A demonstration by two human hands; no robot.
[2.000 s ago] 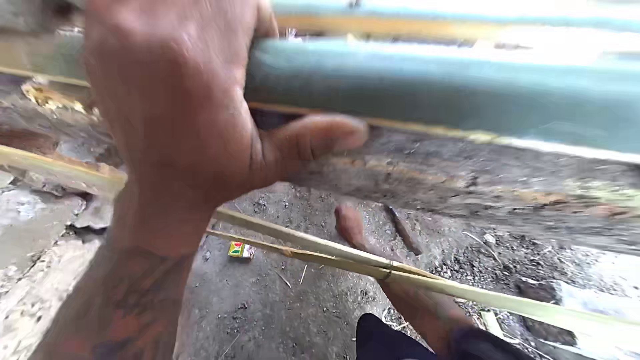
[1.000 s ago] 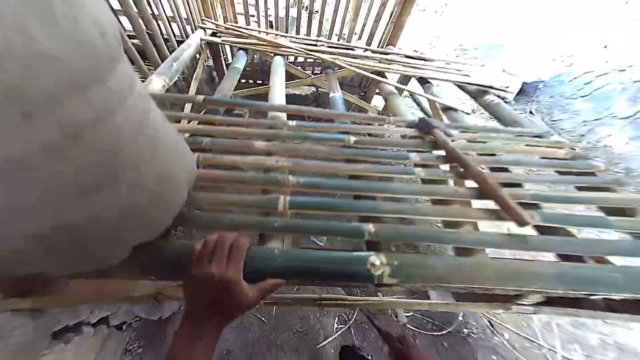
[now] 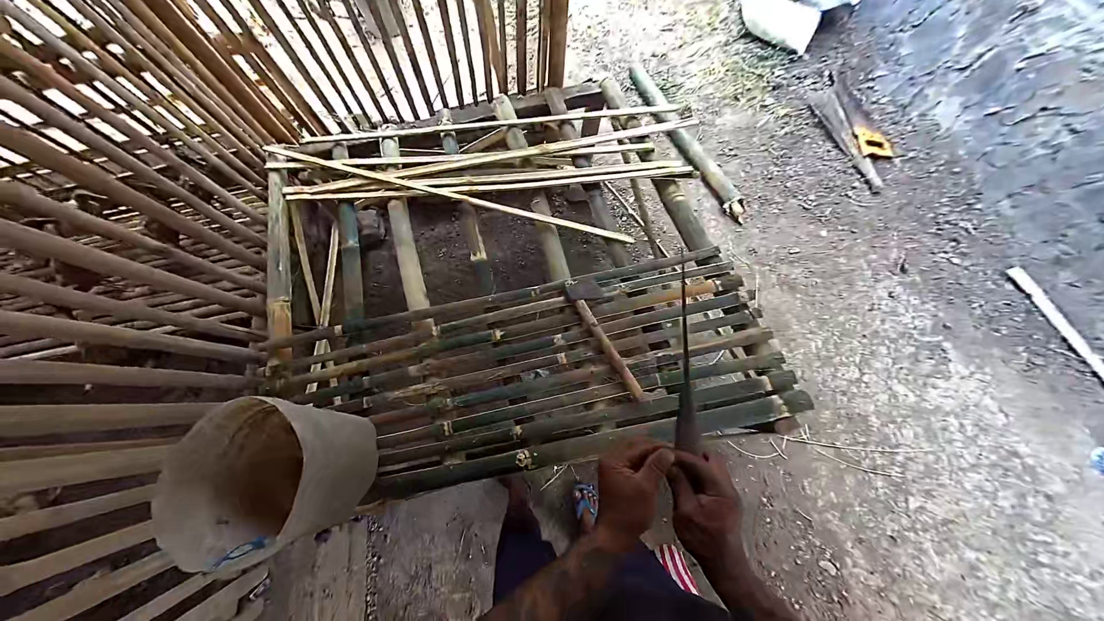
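Note:
My left hand [image 3: 631, 490] and my right hand [image 3: 707, 500] meet over the near edge of a bamboo slat platform [image 3: 595, 448]. A long, thin, dark strip [image 3: 686, 379], tapering to its far end, points away from me above the slats. Its lower end is between my hands, with the fingers closed around it; whether it is a blade or a strip of other material I cannot tell. A tool with a dark metal head and a wooden handle [image 3: 611, 349] lies across the slats beyond my hands. Pale split bamboo strips [image 3: 483, 180] lie across the far poles.
A large pale bucket [image 3: 332, 466] stands at the platform's near left. Upright bamboo slats [image 3: 129, 250] form a wall on the left. A saw with a yellow handle [image 3: 873, 142] lies on the ground at right. A loose bamboo pole [image 3: 690, 147] lies past the platform's far right.
My left hand has left the near bamboo pole where it rested. Both hands are now together on the dark strip. The view has shifted widely and now takes in the whole platform.

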